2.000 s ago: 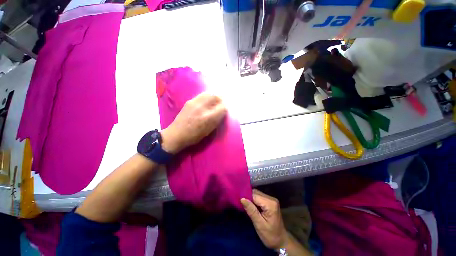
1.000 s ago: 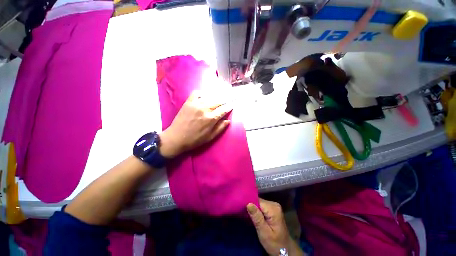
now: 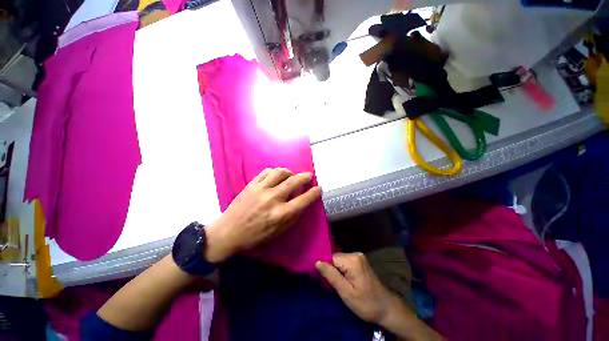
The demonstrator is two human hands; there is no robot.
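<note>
A magenta garment panel [image 3: 234, 146] lies lengthwise on the white machine table, its far end left of the needle area and its near end over the table's front edge. A small red-orange patch shows at its far left corner. My left hand [image 3: 264, 213] lies flat on the panel's near part, fingers spread a little. My right hand [image 3: 354, 283] pinches the panel's near right corner between thumb and fingers. The sewing machine's presser foot and needle area [image 3: 287, 70] is just right of the panel's far part; lamp glare hides the cloth edge there.
Another magenta panel [image 3: 97, 140] with a pale band lies at the left. Black and brown strip scraps [image 3: 407, 63] lie right of the needle, with a yellow loop [image 3: 431, 156] and a green loop [image 3: 467, 140]. Magenta pieces [image 3: 494, 266] are heaped below the table at the right.
My left hand has slid from beside the needle area toward me along the panel. My right hand keeps its pinch on the near corner. The camera view has shifted.
</note>
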